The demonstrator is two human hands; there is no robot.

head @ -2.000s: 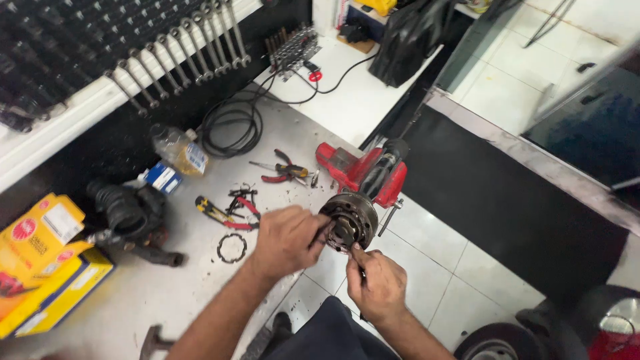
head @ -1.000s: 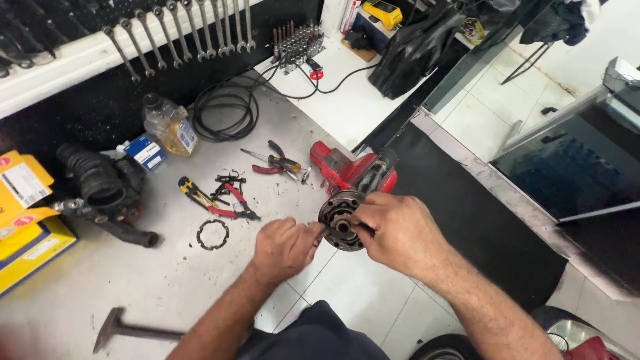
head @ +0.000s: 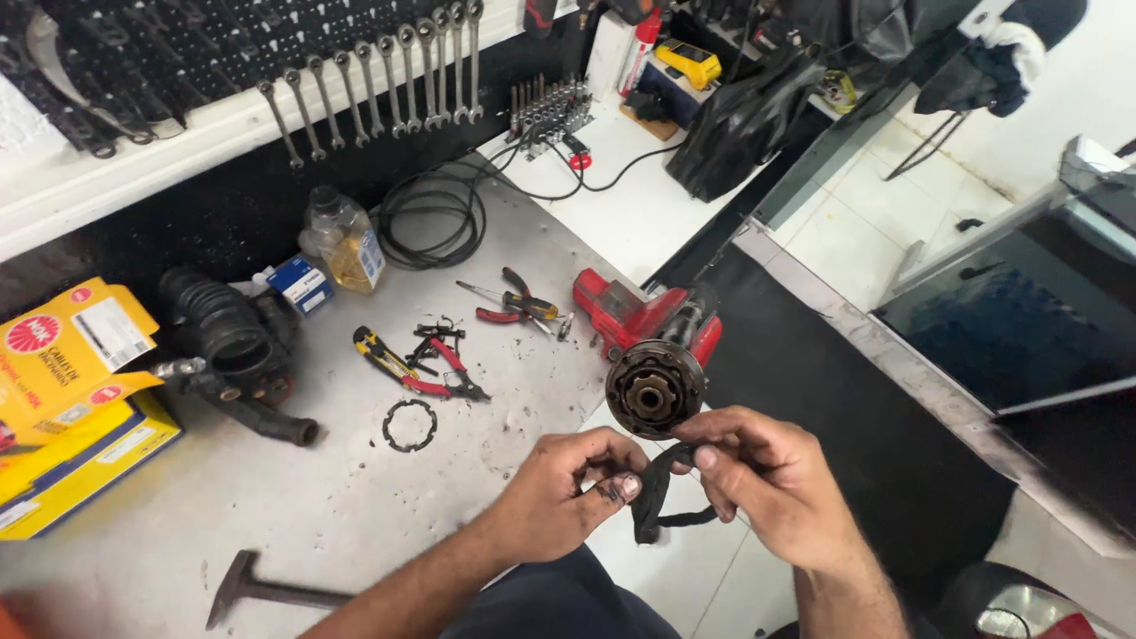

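A greasy CV joint (head: 655,389), its round face with the inner race showing, is held in a red bench vise (head: 635,311) at the bench edge. Just below it, my left hand (head: 572,488) and my right hand (head: 772,479) pinch a limp black strip, perhaps cloth or rubber (head: 652,501), between them. Part of the strip hangs in a loop under my right fingers. My right fingertips are close to the lower rim of the joint; contact cannot be told. On the bench to the left lies a thin dark notched ring (head: 410,425).
Red-handled pliers (head: 453,368), a yellow utility knife (head: 384,355), another pair of pliers with a screwdriver (head: 515,306), and a hammer (head: 266,590) lie on the bench. Farther back are a bottle (head: 346,244), a coiled cable (head: 435,217), a black corrugated hose (head: 222,319) and yellow boxes (head: 75,364).
Both hands have moved off the face of the joint to just below it. A black strip, not discernible in the earlier frames, now shows between them.
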